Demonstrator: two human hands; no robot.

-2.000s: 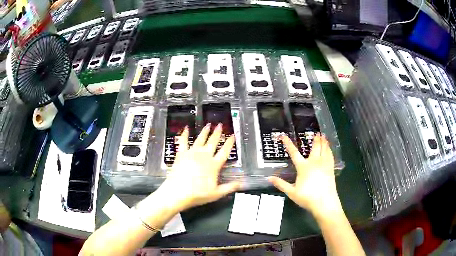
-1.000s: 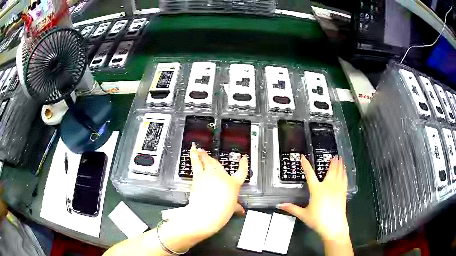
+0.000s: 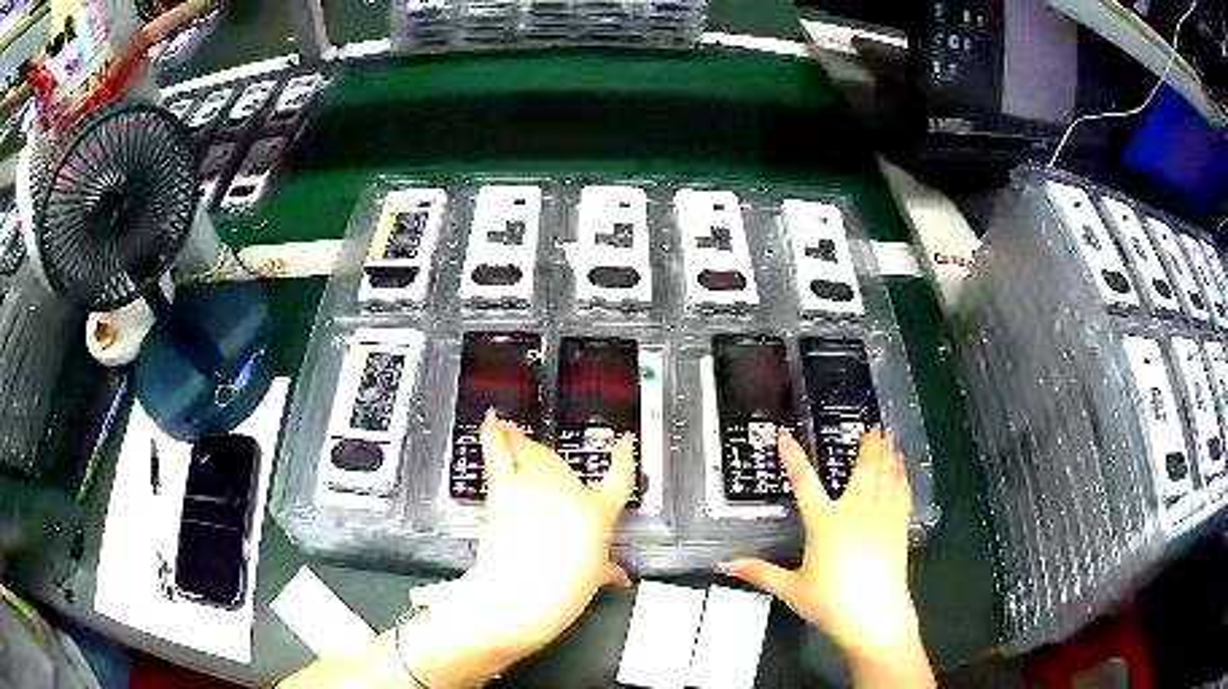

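Observation:
Several black keypad phones lie face up in the near row of a clear blister tray (image 3: 882, 518). My left hand (image 3: 546, 532) is over the two left phones (image 3: 498, 404), fingertips on or just above their keys. My right hand (image 3: 855, 545) is over the two right phones (image 3: 754, 390), its thumb stretched toward the tray's front edge. Fingers of both hands are spread; whether they press on the phones cannot be told. White pieces with dark ovals (image 3: 613, 249) fill the far row, and one more (image 3: 366, 417) lies at the near left.
A tray stack (image 3: 1010, 417) stands at the right. A desk fan (image 3: 115, 202) and a smartphone (image 3: 216, 518) on a white paper sheet (image 3: 121, 592) are at the left. White cards (image 3: 694, 633) lie along the near bench edge. Filled trays (image 3: 256, 135) are at the far left.
My left hand's fingers, spread wide over both left phones two seconds ago, are now closer together and lower on the keys. My right hand's fingertips have also slid slightly lower. The view has shifted.

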